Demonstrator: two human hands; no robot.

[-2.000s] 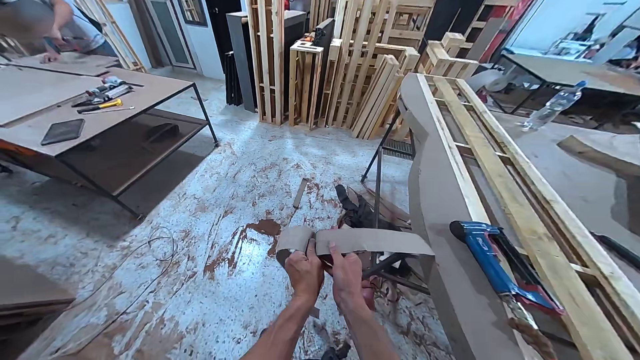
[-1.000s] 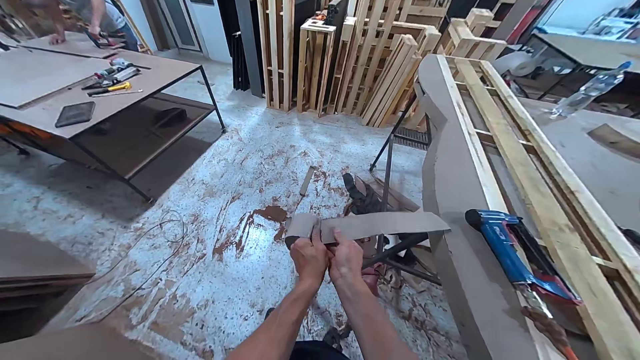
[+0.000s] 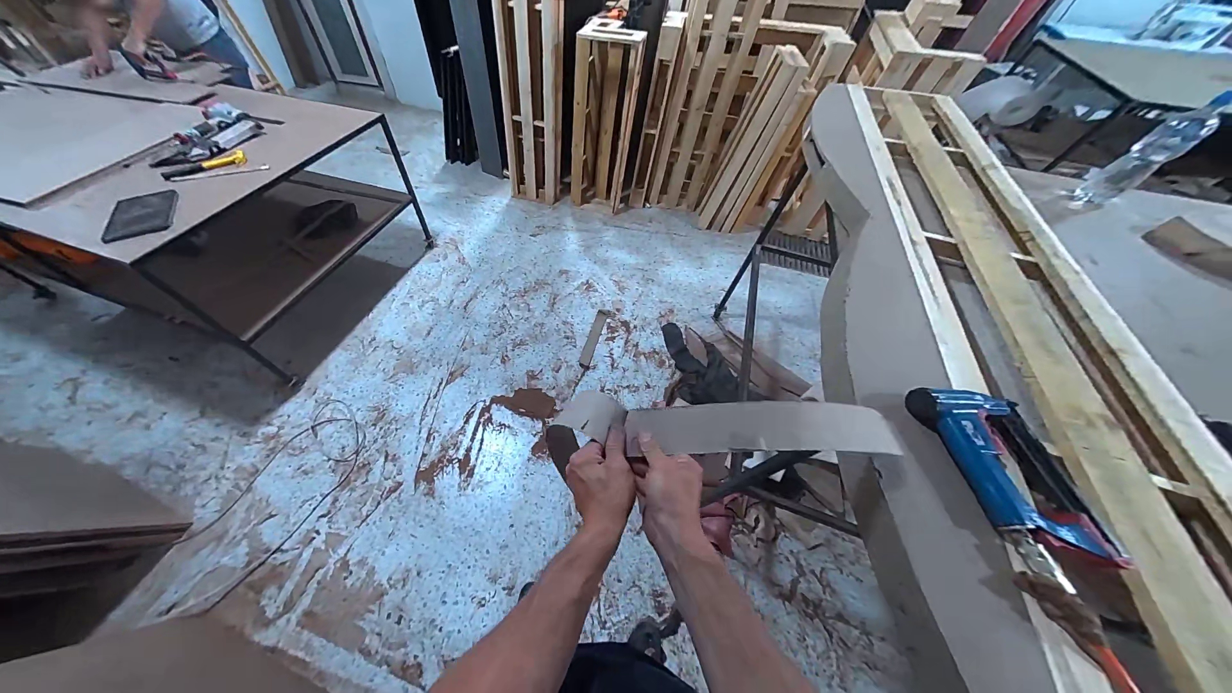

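A long grey-brown strip, perhaps cardboard, (image 3: 770,427) stretches right from my fingers, its far end over the side of a wooden frame covered in board (image 3: 900,366). My left hand (image 3: 603,479) grips a curled part of the strip, which bends down at its left. Close beside it, my right hand (image 3: 670,486) pinches the strip's lower edge near a seam or fold. The palms and the strip's underside are hidden. On the frame at right lies a blue pneumatic stapler (image 3: 991,462), attached to a hose.
A metal-legged worktable (image 3: 279,125) at left holds tools and a dark tablet-like object (image 3: 140,215); a person works behind it. Wooden frames (image 3: 606,115) lean at the back. Metal stand legs (image 3: 750,327) and scraps lie right of my hands. A plastic bottle (image 3: 1145,154) lies at right.
Both hands keep hold of the strip, close together. The strip's right end now lies flatter than one second ago. The view has shifted slightly.
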